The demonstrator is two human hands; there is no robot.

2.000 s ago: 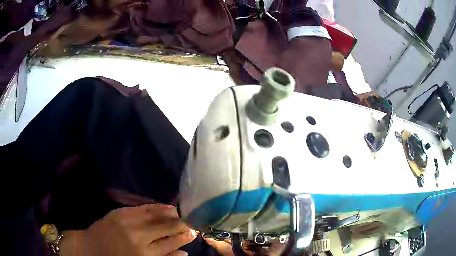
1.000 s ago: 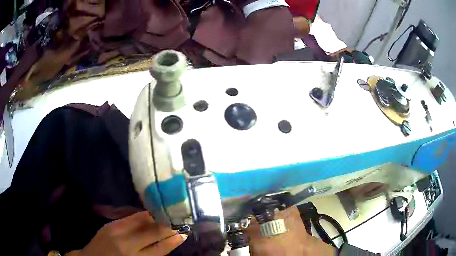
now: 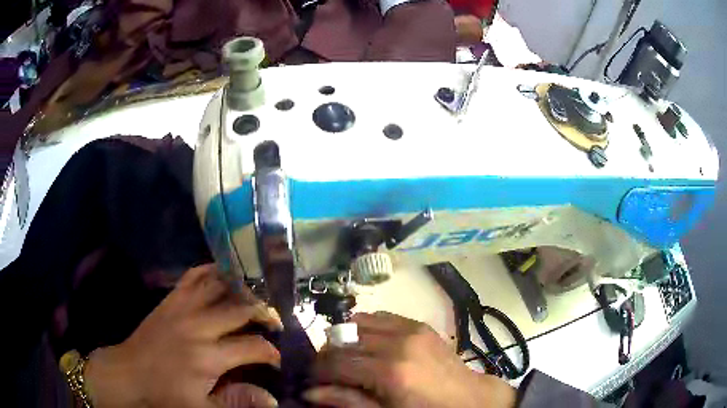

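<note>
The black cloth (image 3: 104,215) lies left of the sewing machine, and a dark maroon strip (image 3: 296,358) runs between my hands below the head's left end. My left hand (image 3: 187,343) lies on the cloth, fingers bent towards the needle area. My right hand (image 3: 398,362) is just right of the strip, its fingertips at the strip's edge. The white sewing machine head (image 3: 414,143) with its blue stripe stands over the work. The shiny take-up lever guard (image 3: 274,215) and the pale tension knob (image 3: 372,267) are on its front. The needle and presser foot are hidden.
Black-handled shears (image 3: 482,327) lie under the machine arm, with a yellow-and-dark tool (image 3: 524,279) beside them. Small dark snips (image 3: 625,323) lie at the right end of the bed. Maroon cut pieces (image 3: 335,32) are piled behind the machine. A dark cylindrical object (image 3: 658,60) stands at the back right.
The view has shifted, so more of the machine front and bed shows. My right hand, mostly hidden behind the head at first, now shows beside the strip. The shears have come into full view.
</note>
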